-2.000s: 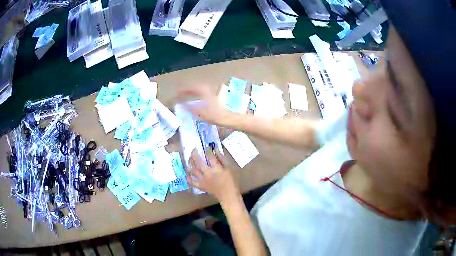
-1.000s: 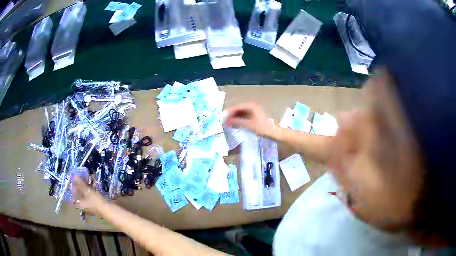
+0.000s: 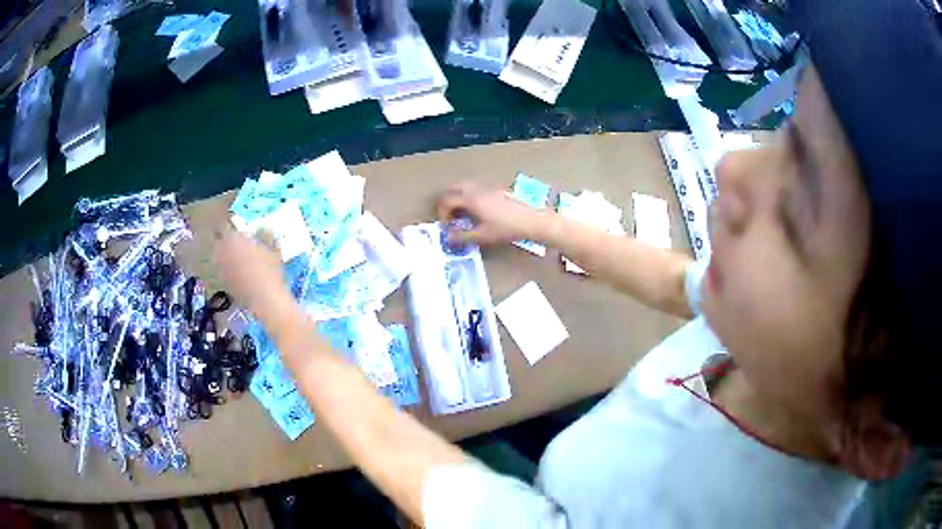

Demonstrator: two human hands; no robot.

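Observation:
An open long white tray (image 3: 454, 320) lies on the bench with a black coiled cable (image 3: 476, 336) in one of its hollows. My right hand (image 3: 470, 215) is at the tray's far end, fingers closed on a small clear, bluish part (image 3: 461, 236). My left hand (image 3: 248, 267) is over the left side of the leaflet heap (image 3: 341, 248); it is blurred, and whether it holds anything cannot be told. A heap of clear pieces and black cables (image 3: 124, 341) lies left of the leaflets. A white card (image 3: 532, 322) lies right of the tray.
The dark green belt (image 3: 207, 134) behind the bench carries clear-sleeved packs and white boxes (image 3: 551, 50). More leaflets and cards (image 3: 591, 219) lie beyond my right forearm, near a printed white box (image 3: 687, 186). A face and dark blue cap fill the right side.
My left hand has moved from the cable heap to the leaflet heap. My right hand has come to the tray's far end. The view has swung, shifting the bench leftwards from one second ago.

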